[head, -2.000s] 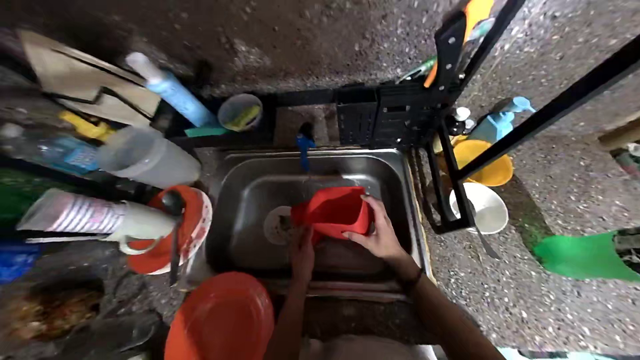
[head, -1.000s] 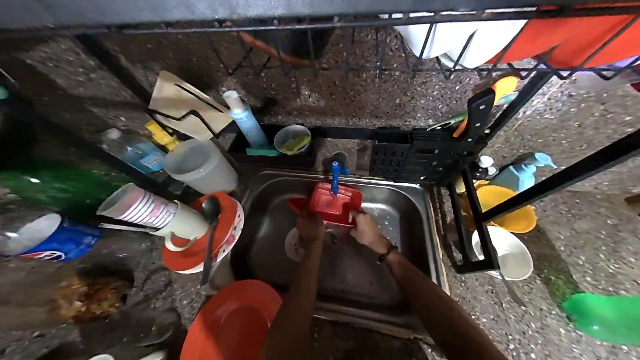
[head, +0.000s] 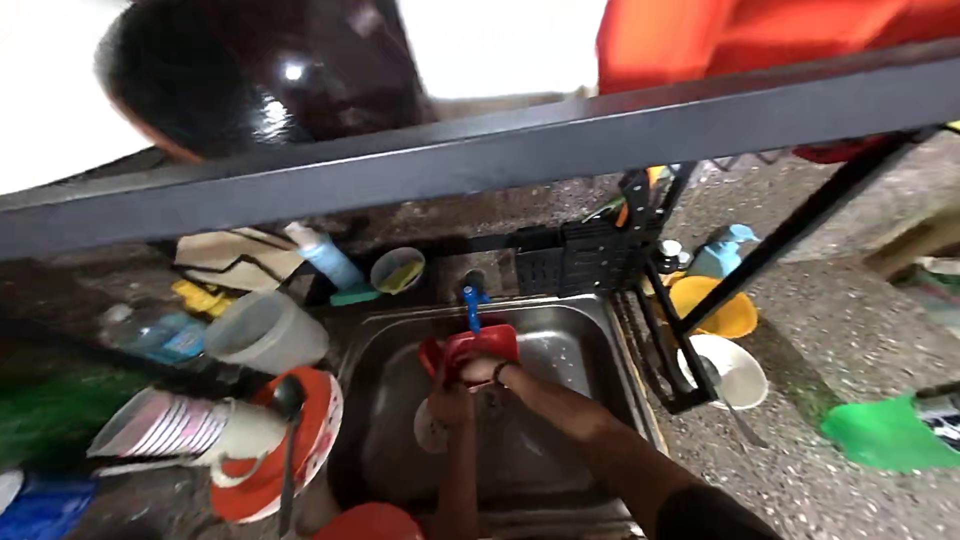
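Observation:
A red plastic container (head: 491,341) is under the blue faucet (head: 472,307) in the stainless steel sink (head: 555,450). My left hand (head: 450,403) grips the container's left side, by a red part that sticks out there. Inside or against the container's near side is my right hand (head: 480,369), with a dark band on the wrist; its fingers are hidden, so whether it grips anything is unclear. A pale round dish (head: 430,429) lies on the sink floor, partly behind my left hand.
A dark rack bar (head: 465,165) crosses above the sink. Left stand red plates (head: 315,405), stacked cups (head: 176,426) and a translucent tub (head: 268,334). Right are a rack post (head: 780,232), a white bowl (head: 731,373) and a yellow bowl (head: 712,306).
The red container has moved from the sink's middle to under the faucet. My right hand has gone from the container's right side to its near side or inside. The view has tilted up.

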